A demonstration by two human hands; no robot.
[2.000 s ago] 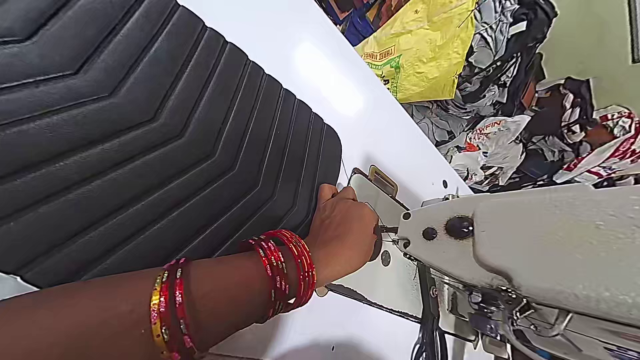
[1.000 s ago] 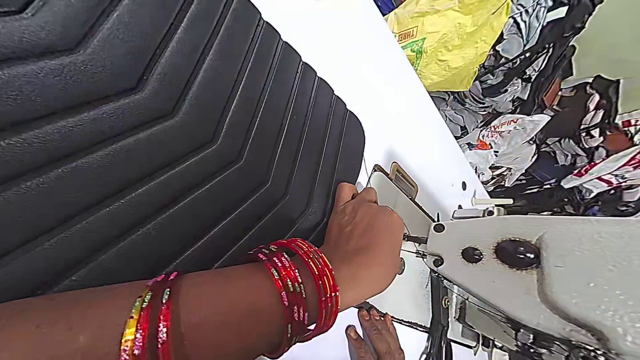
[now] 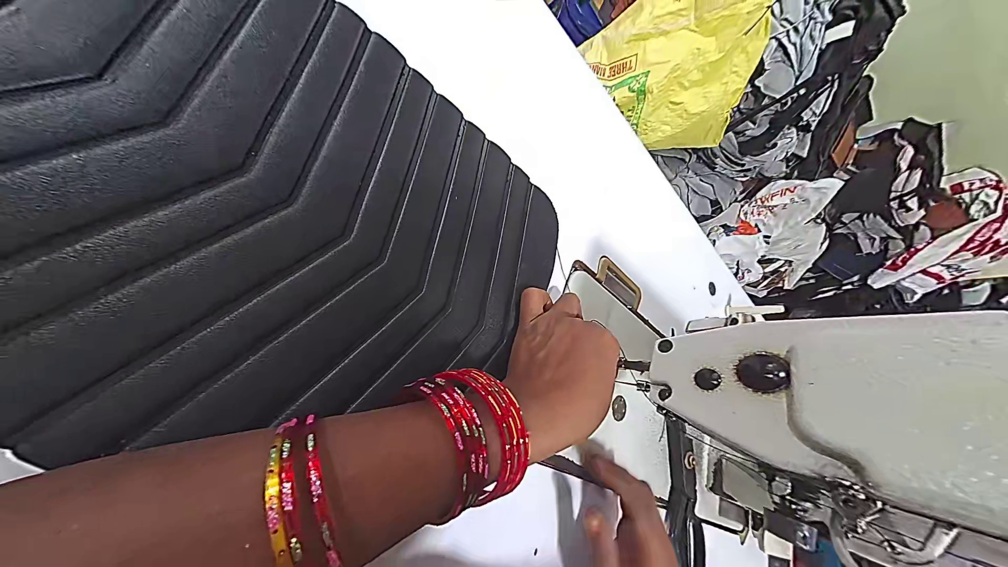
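A black padded panel with stitched chevron ridges [image 3: 315,220] spreads over the left side. My left hand [image 3: 563,366], its wrist ringed with red bangles [image 3: 488,441], is closed at the panel's right edge, beside the needle area of a white sewing machine [image 3: 882,394]. Its fingertips and whatever lies beneath them are hidden. Below it, my right hand [image 3: 630,512] has its fingers apart, blurred, close to the dark edge of the machine's bed plate [image 3: 638,441]; nothing is visibly held in it. A thin thread [image 3: 561,264] shows near the panel's edge.
The panel rests on a white tabletop [image 3: 504,79]. Beyond its far edge lie a yellow plastic bag [image 3: 685,71], white and red printed bags [image 3: 787,220] and heaped dark and grey scraps [image 3: 756,142]. The machine's arm fills the right side.
My right hand has come up from the bottom edge, where its fingers showed a second ago, to the bed plate. My left hand stays at the panel's edge.
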